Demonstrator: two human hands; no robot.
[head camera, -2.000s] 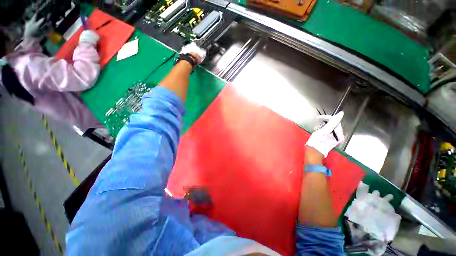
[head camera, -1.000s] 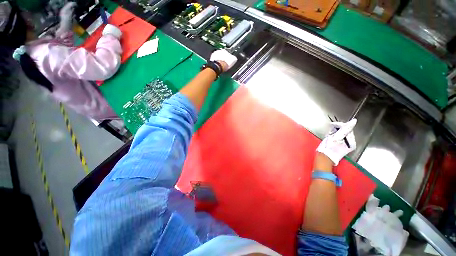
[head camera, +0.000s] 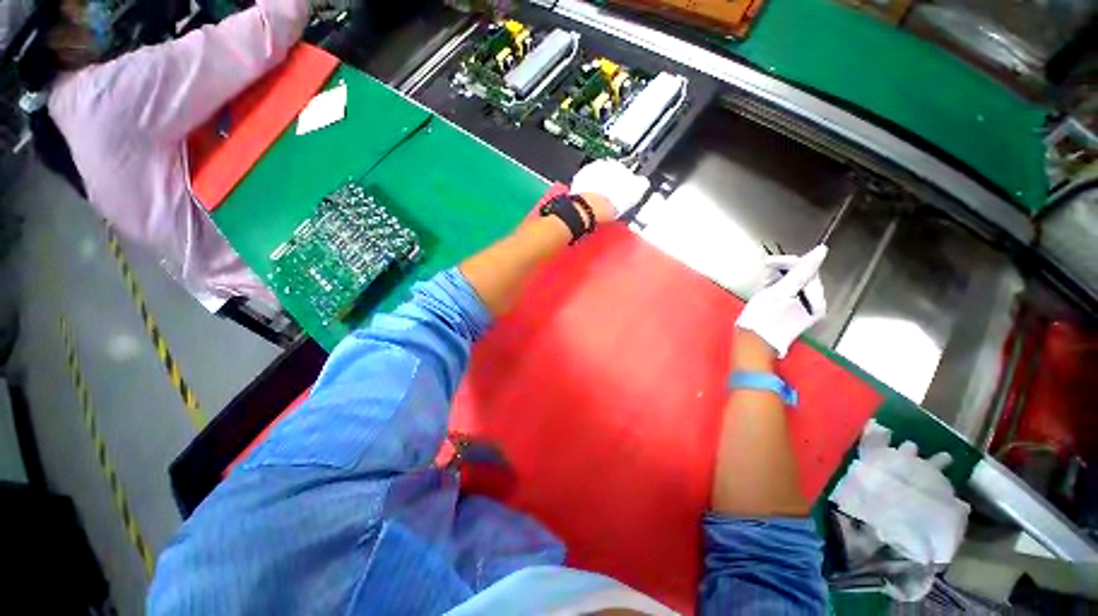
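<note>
A black carrier (head camera: 548, 154) on the line holds two green circuit boards with yellow parts and long grey-white blocks. The nearer board (head camera: 583, 120) lies just beyond my left hand (head camera: 612, 187). My gloved left hand is at the carrier's near edge; its fingertips are too small and blurred to tell if they grip it. My gloved right hand (head camera: 785, 301) holds a thin dark pointed tool, perhaps tweezers (head camera: 772, 254), over the near edge of the metal line. The red mat (head camera: 602, 397) lies between my arms.
Another green board (head camera: 349, 250) lies on the green mat (head camera: 464, 187) at left, near a pale card (head camera: 322, 108). A coworker's pink sleeve (head camera: 193, 78) is at upper left. Crumpled white gloves (head camera: 903, 499) lie at lower right. An orange-brown tray (head camera: 698, 10) is at the top.
The carrier with its two boards has moved right along the line, and my left hand has moved right with it. The coworker's arm has reached farther up. My right hand still holds the tool.
</note>
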